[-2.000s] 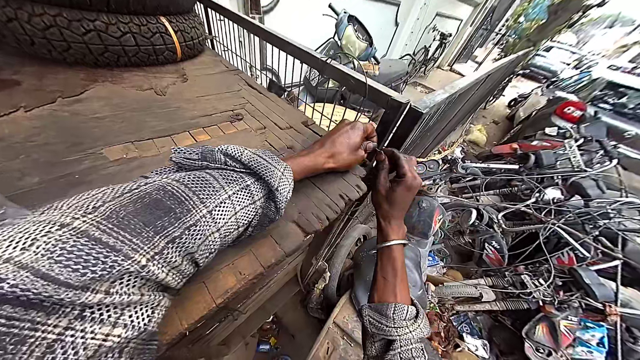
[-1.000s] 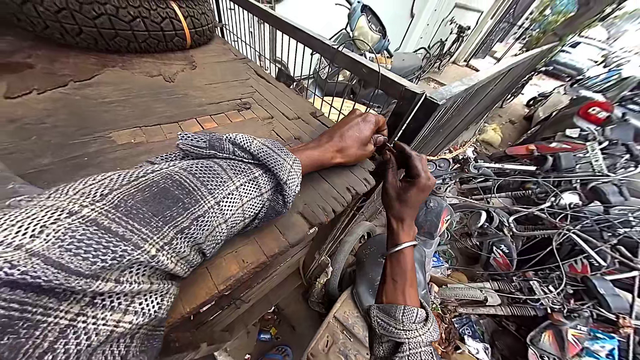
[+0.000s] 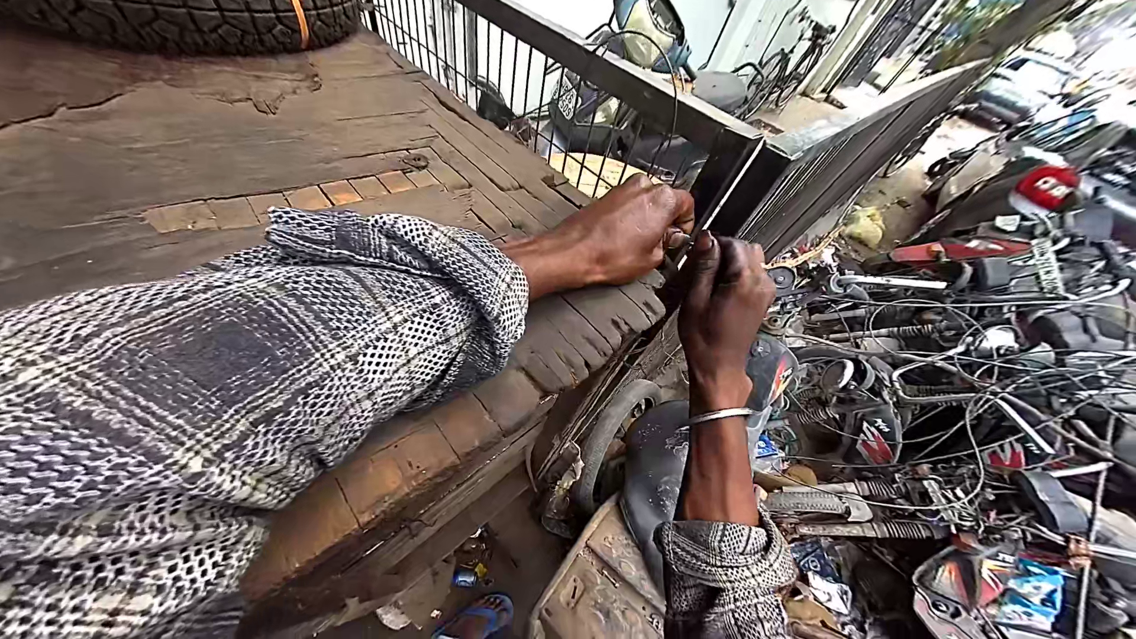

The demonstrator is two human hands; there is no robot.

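At the corner of a worn wooden tabletop, my left hand is closed with thumb and forefinger pinched. A small, thin piece, perhaps wire, shows at its fingertips; its kind is too small to tell. My right hand, wearing a metal bangle, is raised just beside it, thumb against curled fingers at the same piece. The two sets of fingertips nearly meet in front of a dark metal frame corner. A thin dark wire loops above my left hand; its lower end is hidden.
A tyre with an orange band lies at the table's far left. Beyond the metal railing stands a scooter. A heap of motorcycle parts and cables fills the right side, with a dark seat below my right hand.
Both hands stay close together at the table corner, with only small shifts of the fingers. The view has moved slightly.
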